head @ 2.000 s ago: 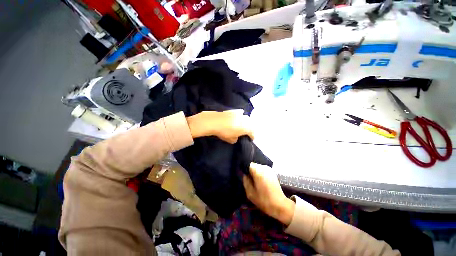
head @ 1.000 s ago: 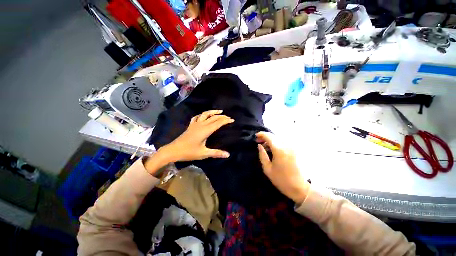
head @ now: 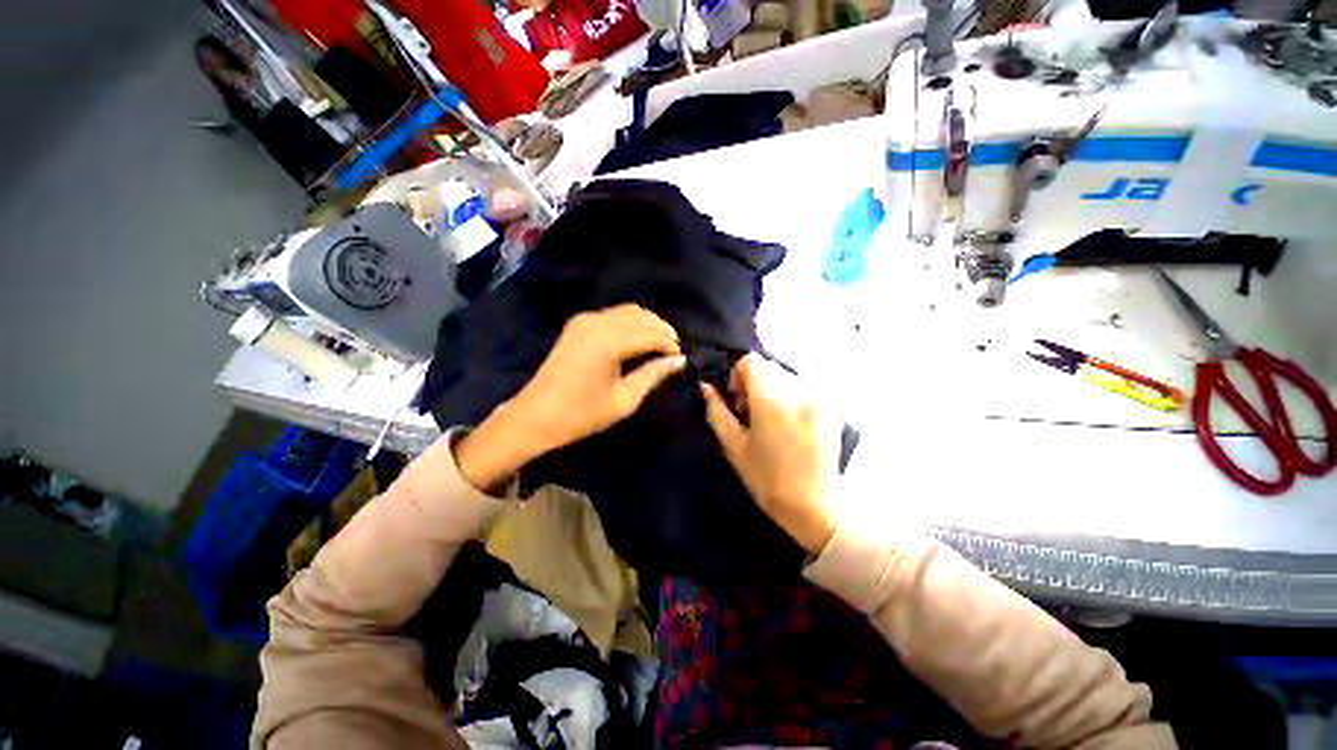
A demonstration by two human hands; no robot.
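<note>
A dark cloth garment (head: 616, 271) lies heaped over the left part of the machine table and hangs over its front edge toward my lap. My left hand (head: 598, 384) pinches a fold of it near the heap's middle. My right hand (head: 770, 440) pinches the same area just to the right, with the fingertips of both hands close together. The cloth between the fingertips is too dark to tell its detail. Both hands are well left of the needle area (head: 985, 271).
The white sewing machine (head: 1114, 183) stands at the right. A light-blue plastic piece (head: 852, 238), yellow-orange snips (head: 1110, 377) and red-handled scissors (head: 1246, 418) lie on the table (head: 938, 440). A grey motor-like unit (head: 367, 271) is at the left. A blue crate (head: 242, 542) stands below.
My hands, first gripping bunched cloth, were apart over the spread garment a second ago. They have now come together and pinch the cloth. The view has shifted slightly.
</note>
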